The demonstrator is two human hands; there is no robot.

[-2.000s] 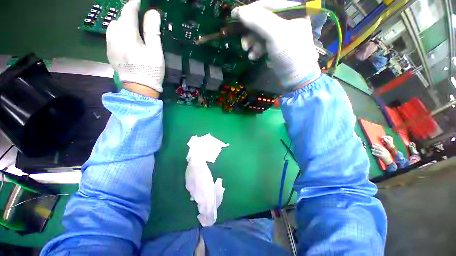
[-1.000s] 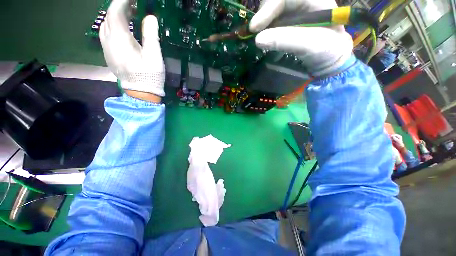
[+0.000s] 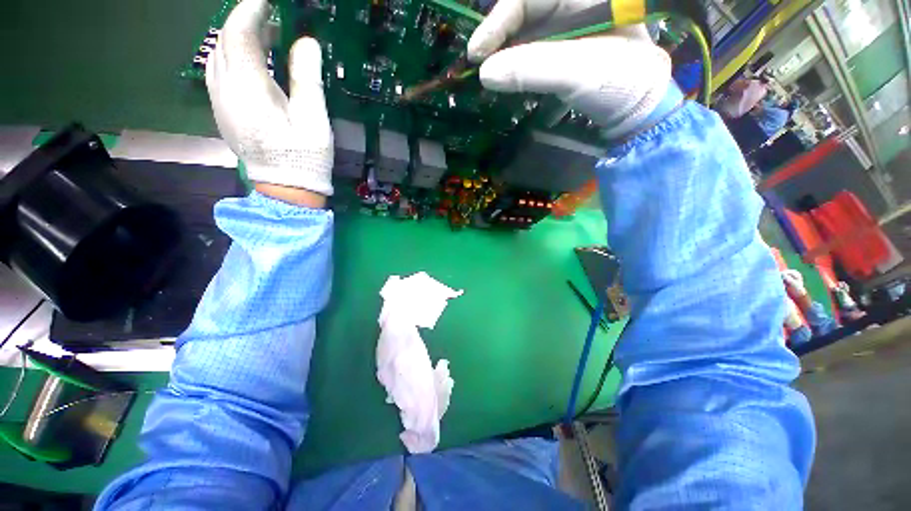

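The green circuit board lies across the top of the view, with tall parts along its near edge. My left hand, in a white glove, is over the board's left part, thumb and fingers spread; its fingertips are partly cut off, and I cannot tell if it holds solder wire. My right hand, gloved, is shut on the soldering iron above the board's right part. The iron's tip points left, at or just above small parts mid-board; contact is unclear. A crumpled white wipe lies on the green mat.
A black cone-like housing stands left on a dark base. A dark metal holder and thin dark sticks lie beside my right sleeve. The iron's cable runs at upper right. Another person's gloved hand and red items are far right.
My right hand first moved right and turned the iron flatter, then came slightly back left and up. My left hand has barely moved on the board.
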